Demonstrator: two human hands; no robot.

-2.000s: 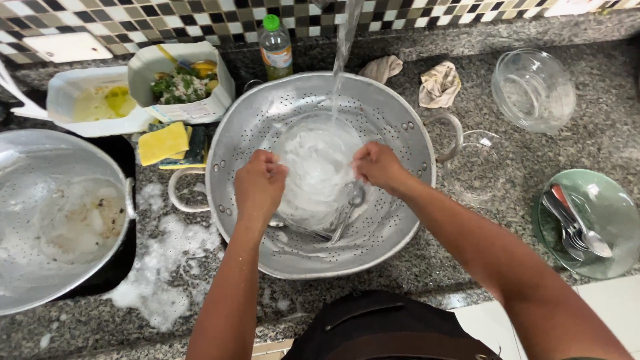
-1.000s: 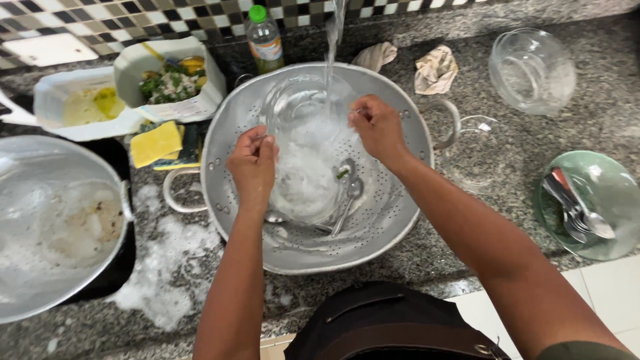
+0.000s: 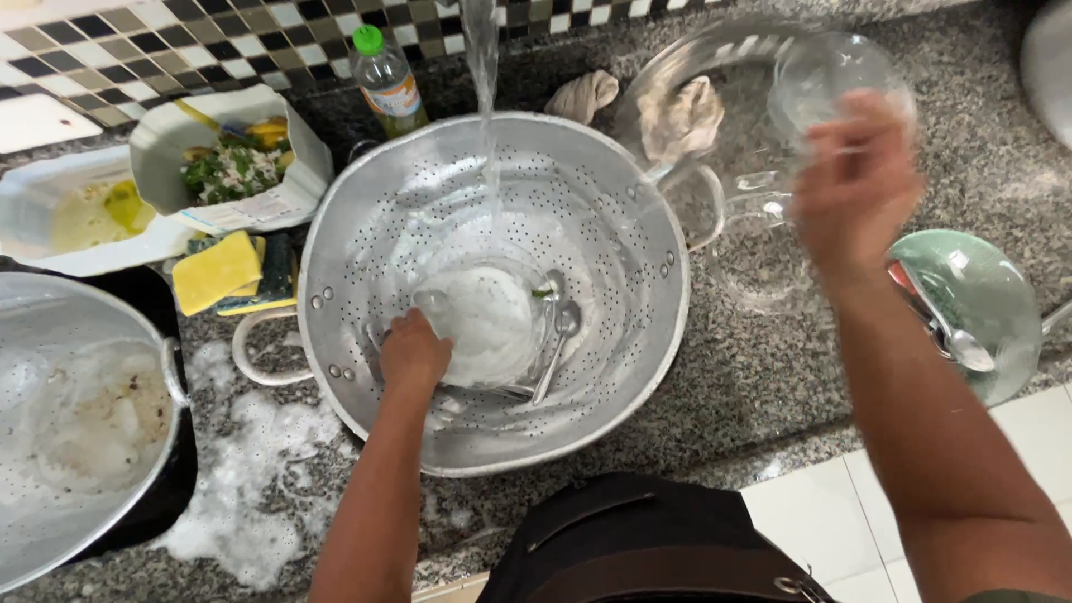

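Observation:
A large perforated aluminum colander [image 3: 615,368] stands under running tap water [image 3: 483,84]. Inside it, my left hand [image 3: 414,356] touches the left rim of a soapy clear glass bowl [image 3: 490,322]; how firmly its fingers close on the rim is hard to see. Beside that bowl lie metal spoons [image 3: 553,356]. My right hand [image 3: 858,184], blurred, is over the counter at the right, on the edge of a blurred clear glass dish [image 3: 712,50]. Under or behind it shows another clear glass bowl [image 3: 837,71]. A clear glass lid or dish [image 3: 760,251] lies to the colander's right.
At left are a large metal pot [image 3: 75,335], a yellow sponge [image 3: 218,272], cut cartons with food scraps [image 3: 234,167] and soap foam [image 3: 260,477]. A green-capped bottle [image 3: 389,92] and crumpled cloths [image 3: 682,117] stand behind. A green glass plate [image 3: 980,285] holds cutlery at right.
My right hand has moved from the colander out to the right, and the clear dish that both hands held there is now over the counter. My left hand has gone down to the soapy bowl.

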